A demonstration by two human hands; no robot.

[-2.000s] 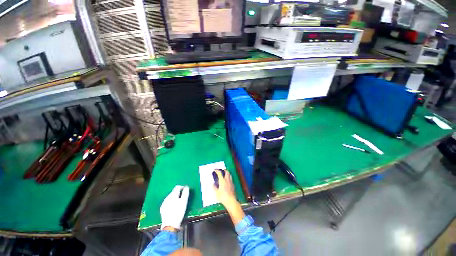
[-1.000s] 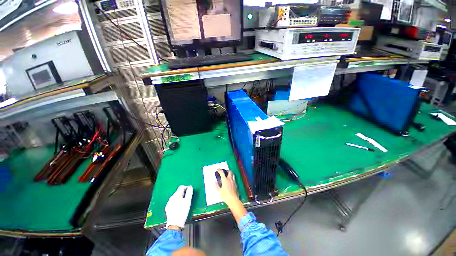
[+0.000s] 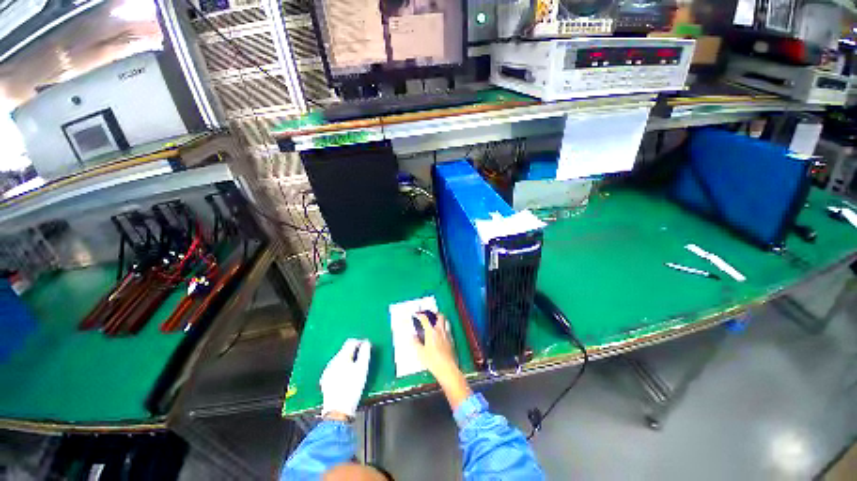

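Note:
My right hand (image 3: 434, 340), bare, rests over a small black computer mouse (image 3: 425, 321) on a white sheet of paper (image 3: 406, 355). My left hand (image 3: 345, 380), in a white glove, rests on the green mat (image 3: 318, 319) left of the paper. A small dark patch shows between its thumb and fingers; I cannot tell what it is. A blue power module (image 3: 465, 230) stands upright just right of the mouse. Its black slotted front (image 3: 512, 305) faces me at the bench edge, with a white sheet on its top front end.
A black cable with connector (image 3: 554, 315) hangs over the bench edge beside the module. A pen (image 3: 691, 271), a label strip (image 3: 716, 262) and a second blue module (image 3: 742, 183) lie to the right. A tester (image 3: 601, 70), monitor and keyboard are on the shelf. Test leads (image 3: 169, 282) lie on the left bench.
The view has shifted slightly, so the bench sits further right in the picture. Both hands keep their places, the right on the mouse and the left on the mat.

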